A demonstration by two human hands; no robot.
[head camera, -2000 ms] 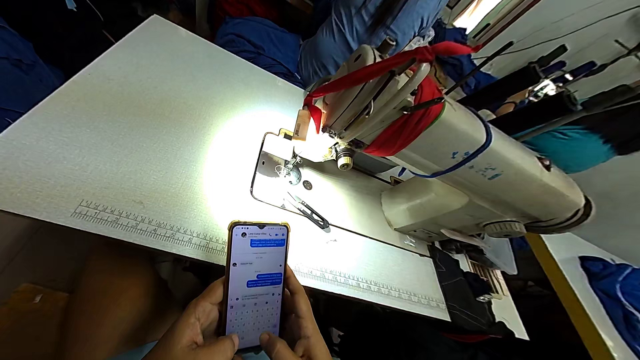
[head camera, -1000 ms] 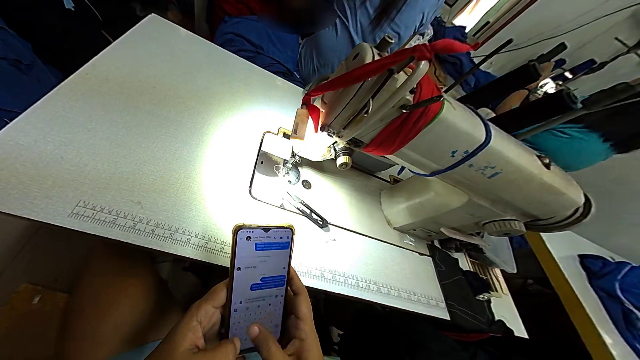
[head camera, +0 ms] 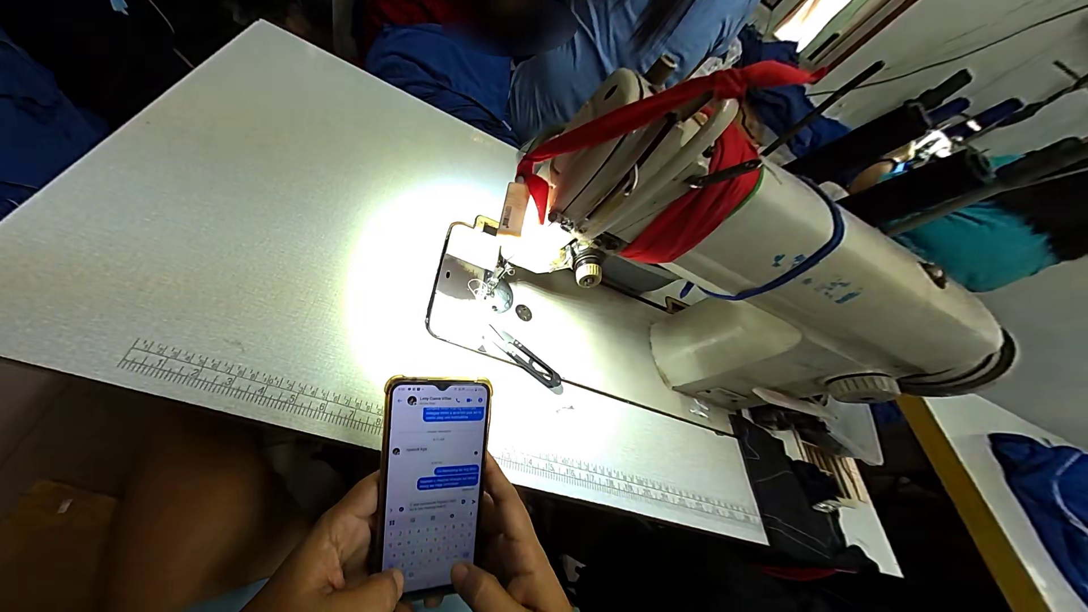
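A smartphone (head camera: pixel 433 484) in a yellow-edged case is held upright between my left hand (head camera: pixel 336 552) and my right hand (head camera: pixel 510 544), in front of the sewing table's near edge. Both thumbs rest at the lower screen, over a keyboard below a message thread. Beyond the phone, black thread snips (head camera: pixel 529 359) lie by the lit needle plate of a white industrial sewing machine (head camera: pixel 833 272). Loose thread shows around the presser foot (head camera: pixel 497 285). Red cloth (head camera: pixel 697 204) is tied about the machine head. My fingers behind the phone are partly hidden.
The white sewing table (head camera: pixel 212 212) has a printed ruler scale along its near edge. Another person in blue clothing (head camera: pixel 561 76) is beyond it. Dark thread cones (head camera: pixel 918 183) stand at the upper right, dark fabric (head camera: pixel 790 493) hangs at the table's right end, and blue fabric (head camera: pixel 1041 501) lies at far right.
The thumbs have shifted over the phone's keyboard; my right thumb was further over the screen a second ago. The phone stays held in both hands, and the snips have not moved.
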